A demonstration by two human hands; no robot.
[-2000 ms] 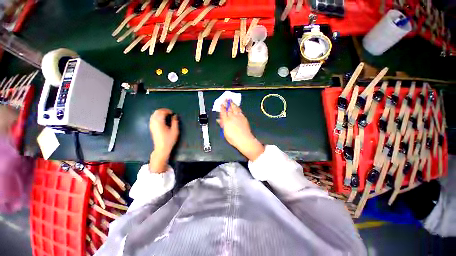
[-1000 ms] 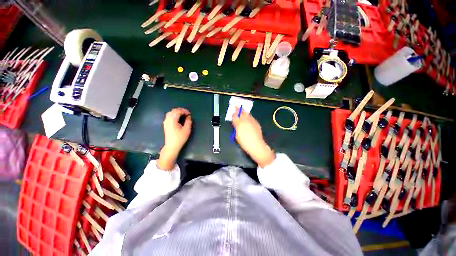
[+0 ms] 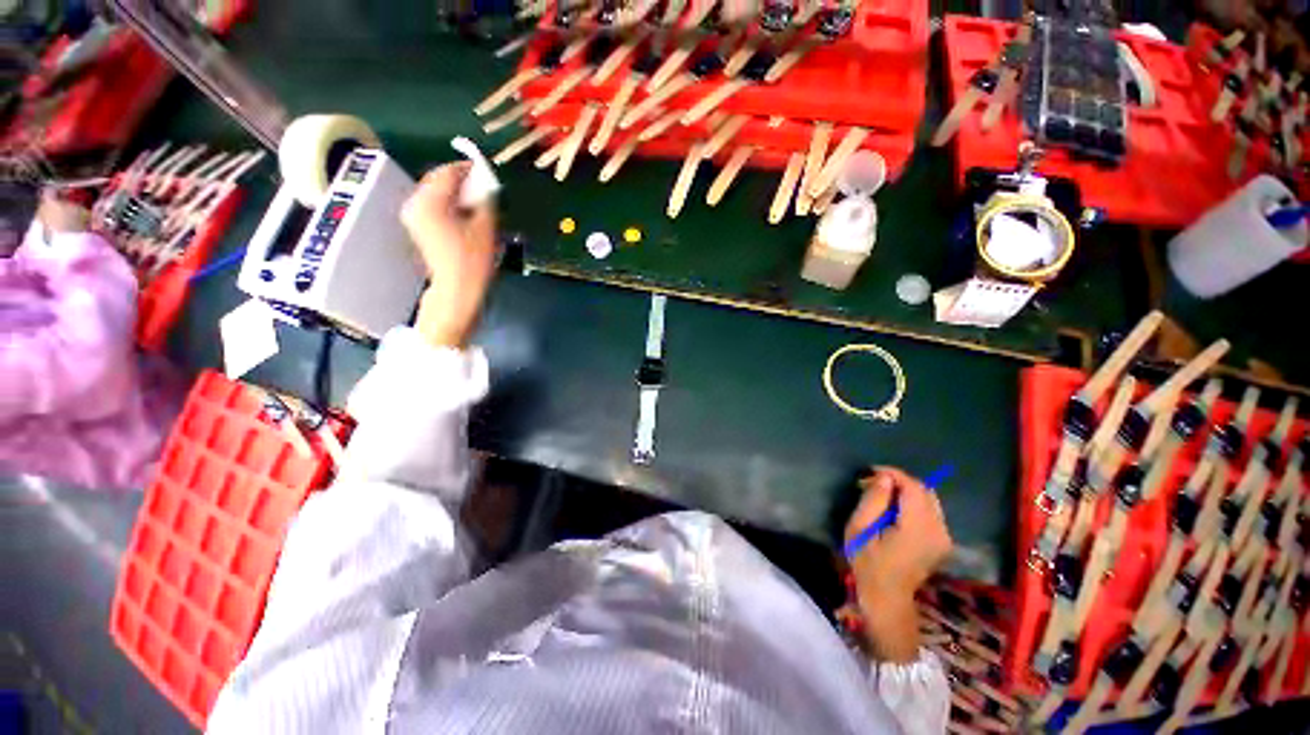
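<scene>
A strapped watch (image 3: 651,376) with a dark head and pale band lies on the dark green mat, in front of my body. My left hand (image 3: 451,241) is raised beside the white tape dispenser (image 3: 342,237), with its fingers closed on a small white piece (image 3: 479,175) that looks like paper or a wipe. My right hand (image 3: 902,539) is near the bench's front edge at the right, holding a thin blue hand tool (image 3: 928,481) that sticks out on both sides of the fingers. Neither hand touches the watch.
A yellow ring (image 3: 863,382) lies on the mat. A small bottle (image 3: 842,241) and a tape roll (image 3: 1023,239) stand behind. Red trays with strapped watches (image 3: 1149,517) are at the right and back. An empty-looking red tray (image 3: 216,531) is at the left, near another person's pink sleeve (image 3: 89,330).
My left hand has moved up and left to the dispenser. My right hand has moved right and towards my body with the blue tool. The white wipe has left the mat. The view has shifted.
</scene>
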